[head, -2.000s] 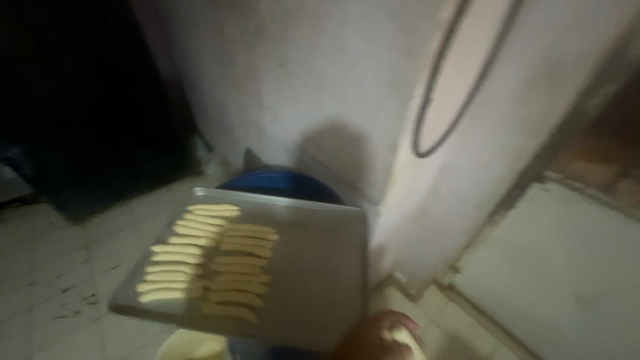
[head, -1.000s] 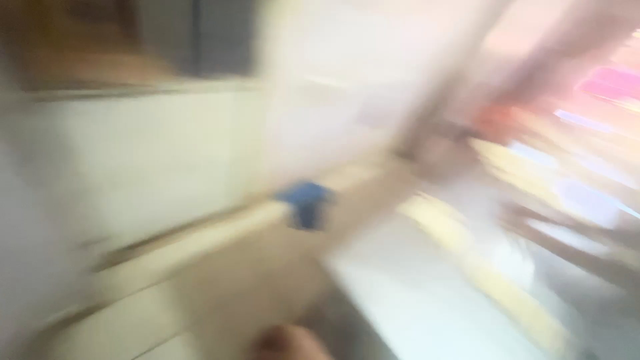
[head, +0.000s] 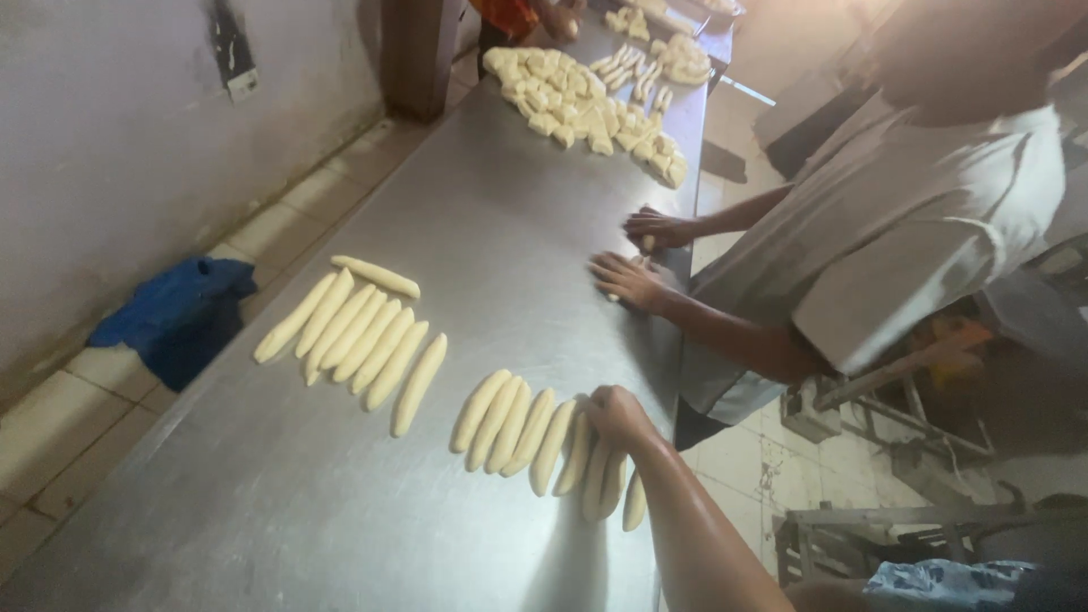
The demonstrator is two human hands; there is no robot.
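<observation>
My right hand (head: 620,416) reaches in from the lower right, its fingers curled down over the upper ends of dough sticks (head: 595,476) at the near right edge of the steel table. Its fingertips are hidden, so a hold on the dough cannot be made out. More sticks of that row (head: 501,425) lie side by side to its left. Another group of dough sticks (head: 365,331) lies farther left, one of them set crosswise at the top. My left hand is out of view.
The steel table (head: 280,493) bears a heap of cut dough pieces (head: 561,93) at its far end. At the right edge, a co-worker's hands (head: 629,276) press on small dough pieces. Another person's hand (head: 561,19) is beyond. A blue cloth (head: 178,310) lies on the floor by the wall.
The view has swung from a metal tray of dough sticks, past the wall and floor, to the steel table. The tray is no longer in view; my right hand is now at the row of dough sticks.
</observation>
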